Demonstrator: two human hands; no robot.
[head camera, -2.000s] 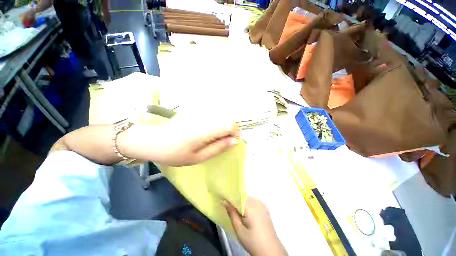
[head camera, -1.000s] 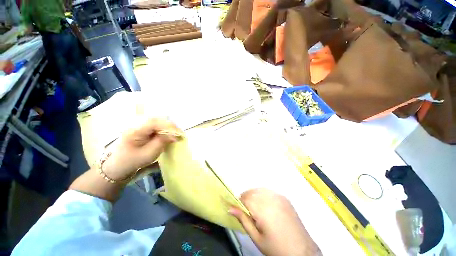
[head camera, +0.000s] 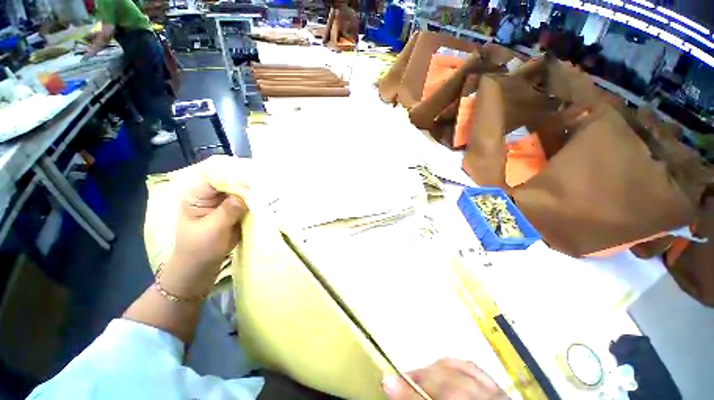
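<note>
A khaki panel with yellow lining (head camera: 301, 312) hangs over the table's near edge, its yellow side towards me. My left hand (head camera: 207, 223) pinches its upper left corner between thumb and fingers. My right hand (head camera: 446, 381), cut off by the bottom edge, grips the panel's lower right end. A dark, narrow gap runs along the panel's long edge between my hands. The yellow positioning guide (head camera: 501, 344) with its black band lies to the right of the panel.
A blue bin (head camera: 499, 220) of small tabs stands right of centre. A tape roll (head camera: 582, 365) and black cloth (head camera: 643, 367) lie at lower right. Brown panels with orange lining (head camera: 603, 180) stand at back right. Pale stacked panels (head camera: 337, 156) lie ahead. A person (head camera: 137, 58) stands at far left.
My left hand has moved left along the panel and my right hand has moved down and right. The panel is now stretched out between them. The glue bottle seen earlier is out of view.
</note>
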